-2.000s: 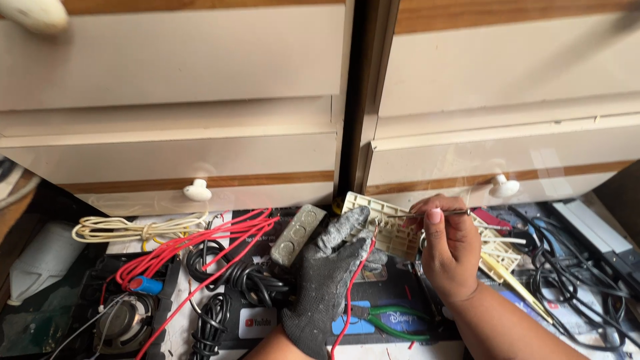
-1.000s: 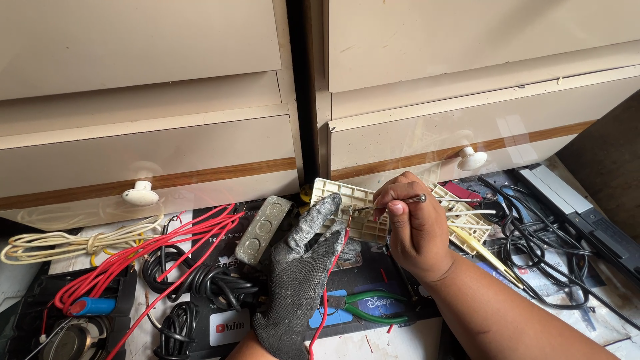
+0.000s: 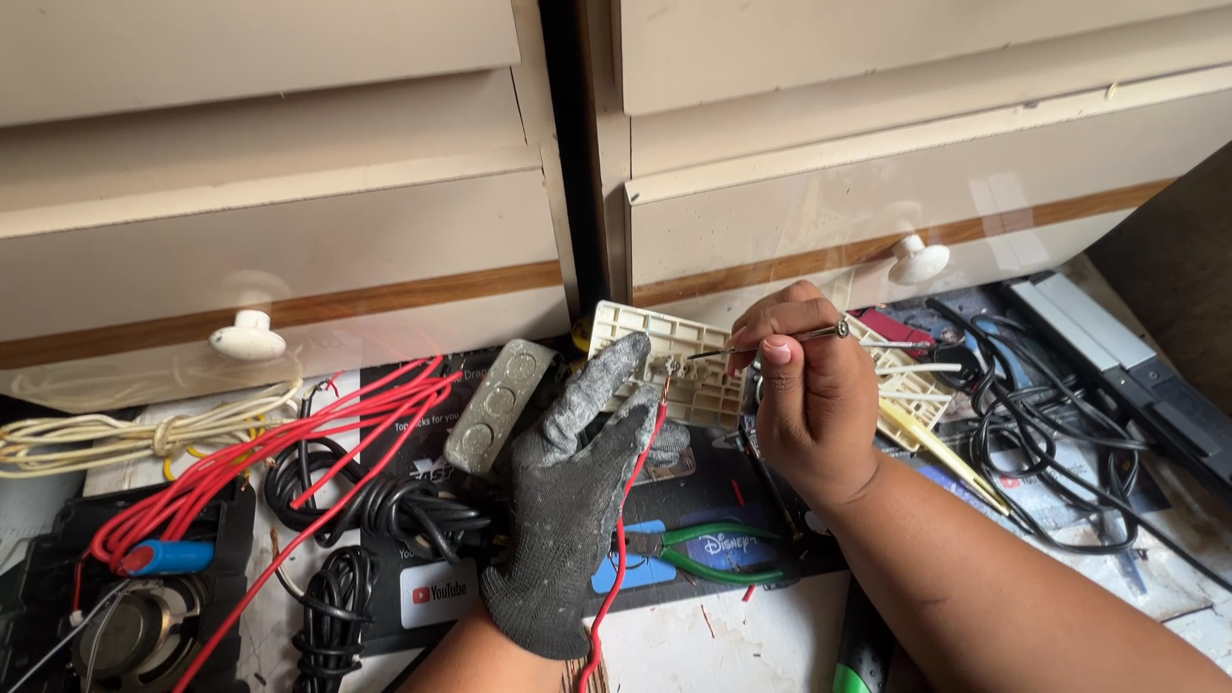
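My left hand [image 3: 577,491], in a grey-black coated work glove, grips a ribbed cream plastic plate [image 3: 698,332] by its left part. A red insulated wire [image 3: 621,525] runs up beside the gloved fingers, its bare copper end at a small metal terminal [image 3: 666,368] on the plate. My right hand [image 3: 813,395], ungloved, holds a thin metal screwdriver [image 3: 813,333] between thumb and fingers, its tip close to the terminal; whether they touch is unclear. Green-handled pliers [image 3: 722,553] lie below the hands.
Left lie a grey metal box [image 3: 499,406], bundled red wire [image 3: 289,452], cream cord [image 3: 173,435], black cables [image 3: 337,616], a blue cylinder [image 3: 173,556] and a speaker [image 3: 125,630]. Right are another cream plastic piece [image 3: 914,395], black cords [image 3: 1011,433] and a grey-black device [image 3: 1136,375]. Cabinet drawers [image 3: 289,231] stand behind.
The screwdriver's outer end has swung upward from its position one second ago, and my right hand has turned with it. My left hand keeps its grip. The view has shifted.
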